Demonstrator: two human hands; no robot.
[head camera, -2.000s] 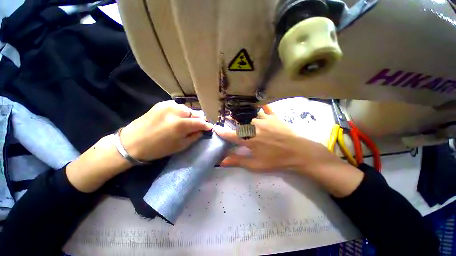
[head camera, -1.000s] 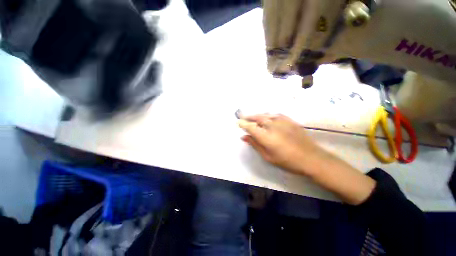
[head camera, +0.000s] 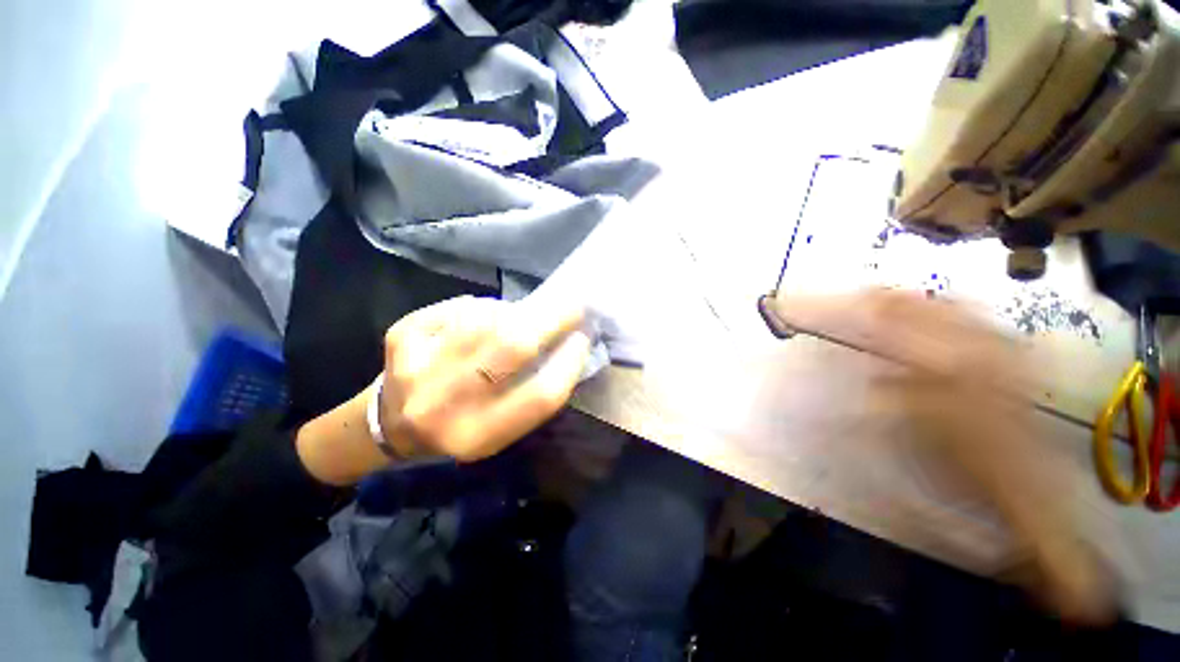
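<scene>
The black garment piece (head camera: 347, 310) with grey-blue fabric (head camera: 453, 194) lies heaped on the left part of the table and hangs over its front edge. My left hand (head camera: 485, 375) is at the table's front edge, fingers closed on a bit of the grey-blue fabric (head camera: 598, 356). My right hand (head camera: 906, 343) is blurred, over the table below the sewing machine head (head camera: 1022, 129); its fingertips are near a small dark looped item (head camera: 774, 316), and I cannot tell if they hold it. The presser foot and needle are not clearly seen.
Scissors (head camera: 1139, 433) with yellow and red handles lie at the right edge. Dark cloth (head camera: 815, 45) lies at the back. Dark specks of lint (head camera: 1051, 314) are on the machine bed. A blue crate (head camera: 240, 388) and more cloth are below the table at left.
The view has swung left and the machine is now at the upper right. The garment has left the needle and lies at left. My hands have moved apart; the left is back in view.
</scene>
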